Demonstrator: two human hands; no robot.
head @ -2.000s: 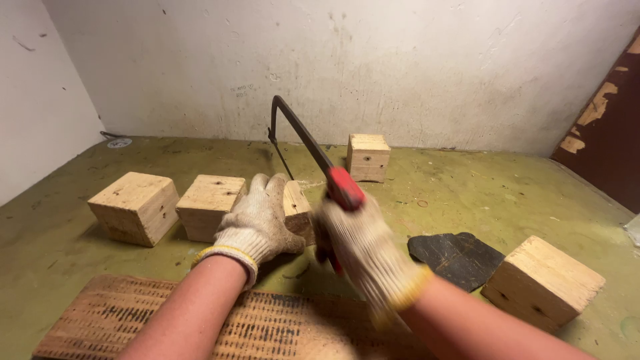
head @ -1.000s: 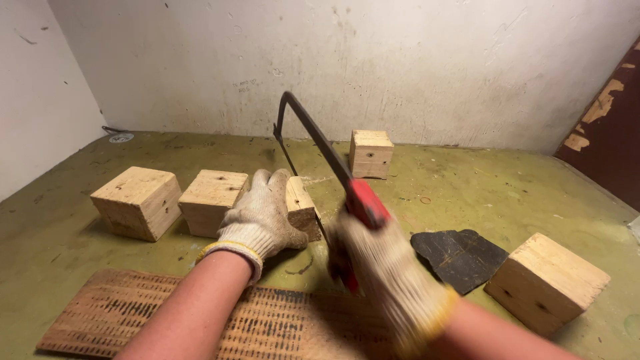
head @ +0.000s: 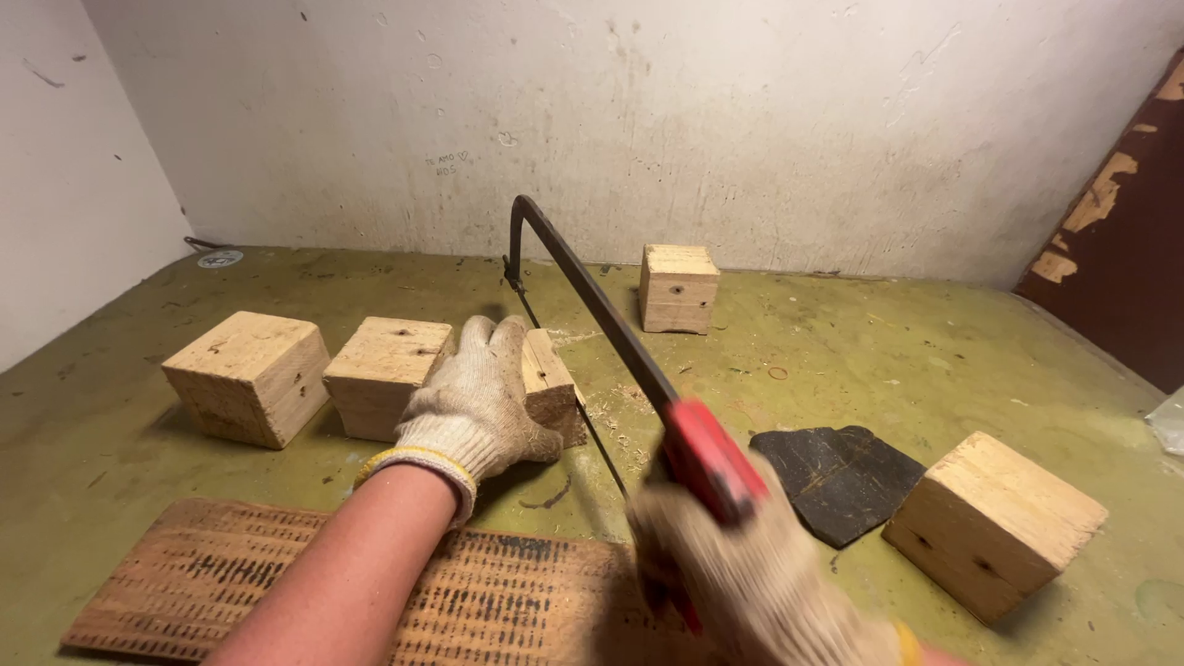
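Observation:
My left hand (head: 476, 402), in a cream knit glove, grips a wooden block (head: 548, 375) and presses it on the green tabletop. My right hand (head: 731, 555), gloved too and blurred, is closed on the red handle of a hacksaw (head: 601, 314) with a dark frame. The saw's thin blade runs along the right side of the held block, with sawdust (head: 634, 407) beside it. How deep the blade sits in the wood cannot be told. A second wooden block (head: 388, 370) stands just left of my left hand, partly covered by it.
More wooden blocks stand at the far left (head: 245, 379), near the back wall (head: 680, 289) and at the right (head: 994, 527). Black sandpaper or similar sheet (head: 837, 481) lies beside the right one. A marked wooden board (head: 518, 592) lies in front, under my forearms.
My right hand and the hacksaw have moved toward me, down and to the right. My left hand stays on the same block.

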